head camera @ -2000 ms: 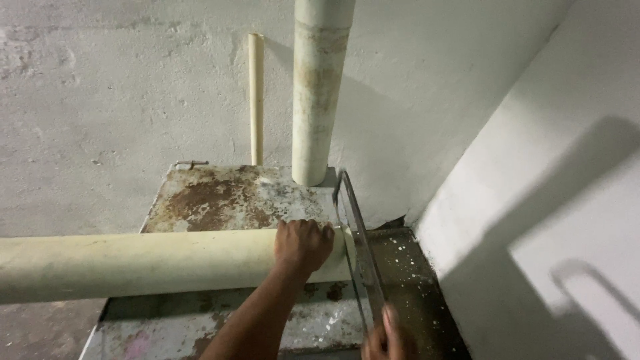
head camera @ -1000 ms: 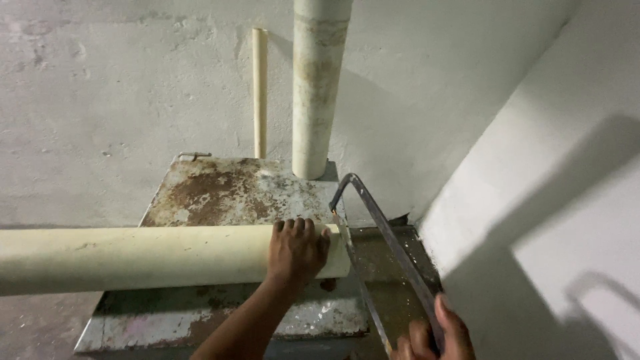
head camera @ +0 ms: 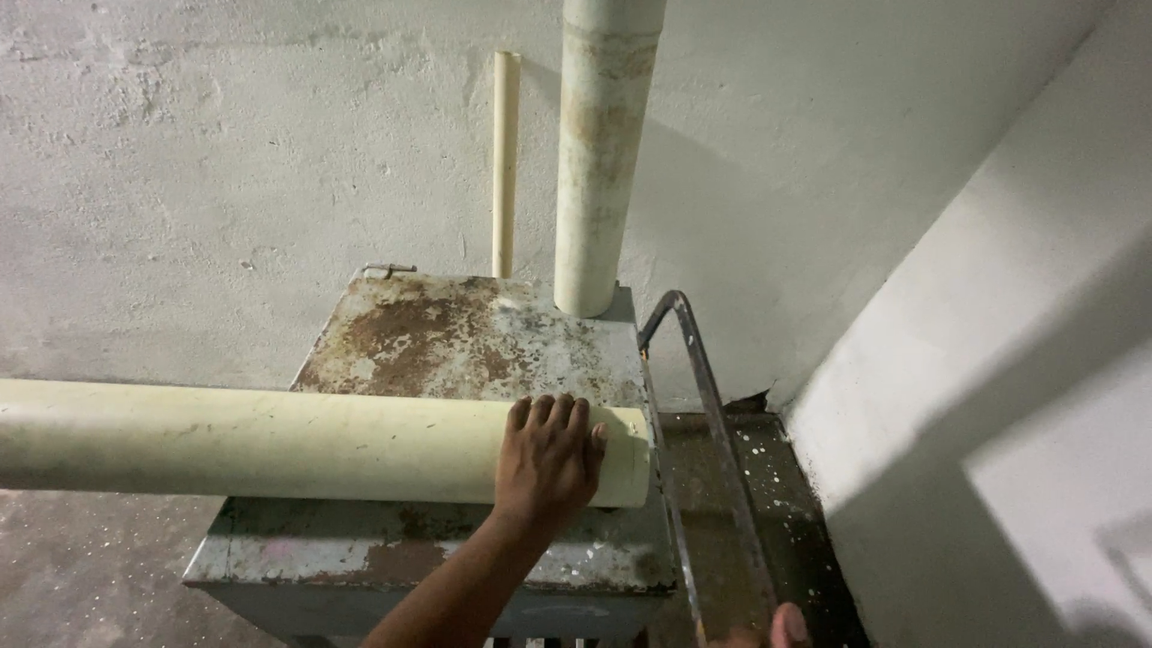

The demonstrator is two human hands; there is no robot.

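A thick cream plastic pipe (head camera: 297, 441) lies across a rusty metal cabinet top (head camera: 432, 342), its end near the top's right edge. My left hand (head camera: 549, 454) presses down on the pipe close to that end, fingers over its upper side. At the bottom edge of the view, my right hand (head camera: 765, 630) is mostly cut off, with only the thumb and a bit of hand showing around the lower end of a hacksaw (head camera: 715, 405). The saw's frame slants up and away, and its blade runs beside the pipe's end; whether they touch is unclear.
An upright large pipe (head camera: 601, 162) stands at the cabinet's back right corner. A thinner pipe (head camera: 506, 162) leans upright by the rough back wall (head camera: 270, 180). A white side wall (head camera: 1017, 360) rises on the right, above a dark, speckled floor strip (head camera: 774, 477).
My right hand has moved with the hacksaw, coming toward me over the two seconds and ending mostly below the view. My left hand stays on the pipe.
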